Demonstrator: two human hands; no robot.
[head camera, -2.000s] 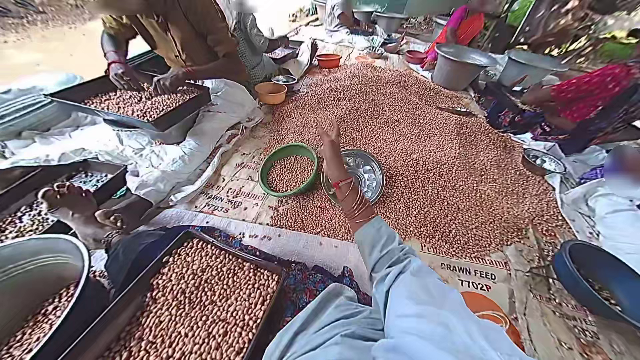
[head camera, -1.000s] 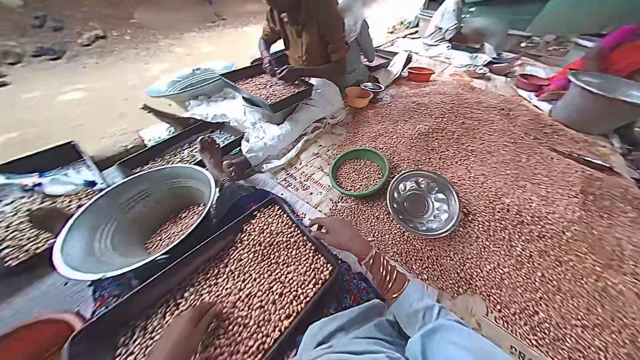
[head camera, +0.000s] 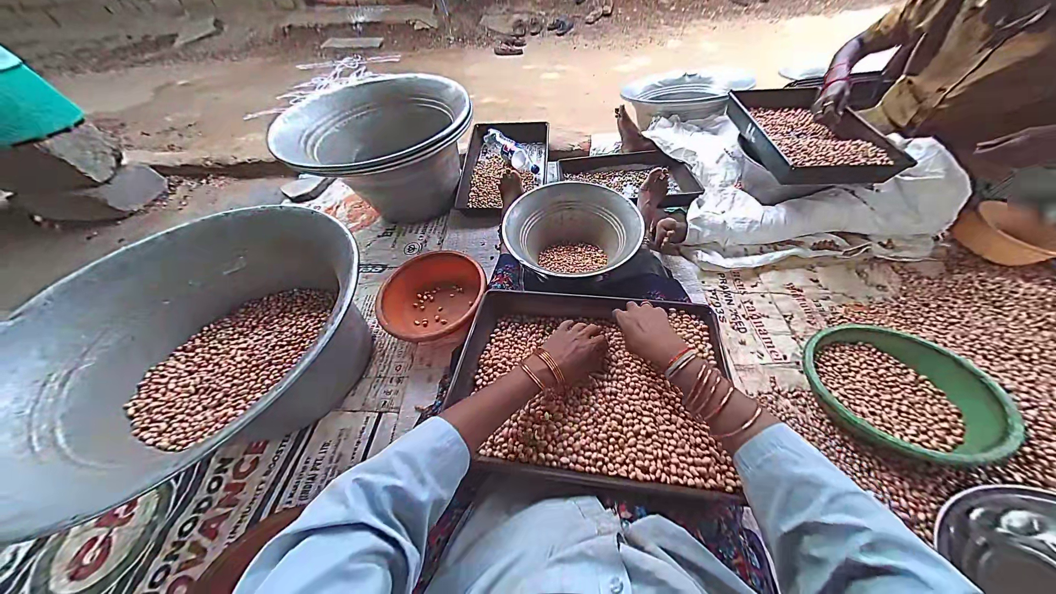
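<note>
A dark rectangular tray (head camera: 606, 488) full of pinkish-brown nuts or seeds (head camera: 610, 429) rests on my lap. My left hand (head camera: 575, 350) lies on the nuts near the middle of the tray's far half, fingers bent down into them. Close to its right, my right hand (head camera: 648, 333) touches the nuts by the far rim, its fingers curled. Whether either hand grips any nuts cannot be told. Just beyond the tray stands a metal basin (head camera: 573, 206) with some nuts at its bottom. An orange bowl (head camera: 429, 293) holding a few nuts is to the left.
A large metal tub (head camera: 247, 239) with nuts stands left, stacked metal tubs (head camera: 371, 124) behind it. At right are a green bowl (head camera: 998, 412) of nuts, a steel dish (head camera: 1002, 536) and a spread heap of nuts (head camera: 990, 305). A co-worker's hand (head camera: 833, 91) is over another tray (head camera: 850, 173).
The view has swung left and down. My right hand, earlier raised by the green bowl and then at the tray's edge, is now on the nuts in the tray, near my left hand.
</note>
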